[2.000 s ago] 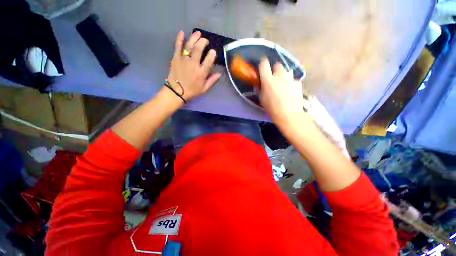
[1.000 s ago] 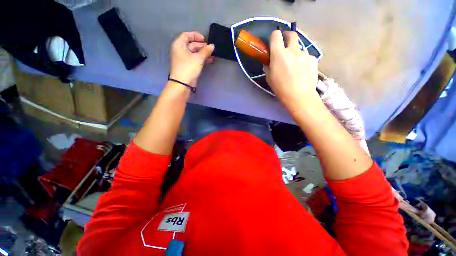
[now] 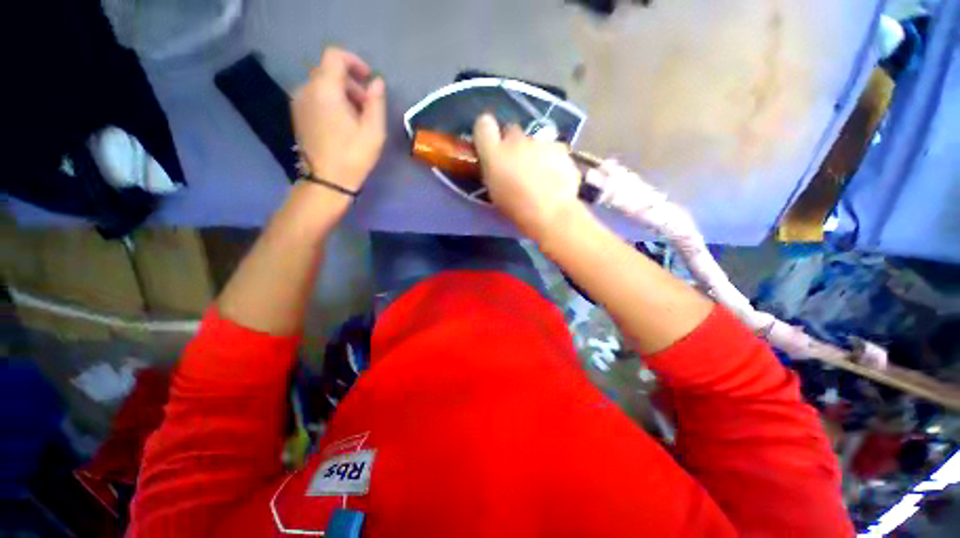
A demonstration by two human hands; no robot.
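The steam iron (image 3: 505, 102) lies on the pale lilac-grey pressing table (image 3: 674, 105), its dark soleplate shape outlined in white. My right hand (image 3: 526, 173) grips its orange-brown handle (image 3: 444, 152). A black fabric piece (image 3: 537, 84) shows only as a strip past the iron's far edge; the iron hides the rest. My left hand (image 3: 339, 121) is raised left of the iron, fingers curled and slightly apart, with no fabric seen in it. Another black rectangle (image 3: 256, 103) lies just left of it, partly behind the hand.
A pinkish-white wrapped hose (image 3: 684, 226) runs from the iron to the right. A black fabric heap (image 3: 63, 95) and clear plastic (image 3: 184, 26) are at the left. A brown-yellow slab (image 3: 837, 158) is at the right table edge. Cartons (image 3: 174, 275) stand below left.
My left hand has let go of the black piece and moved left. The iron has moved left and turned, over the piece, which now shows beyond its far edge.
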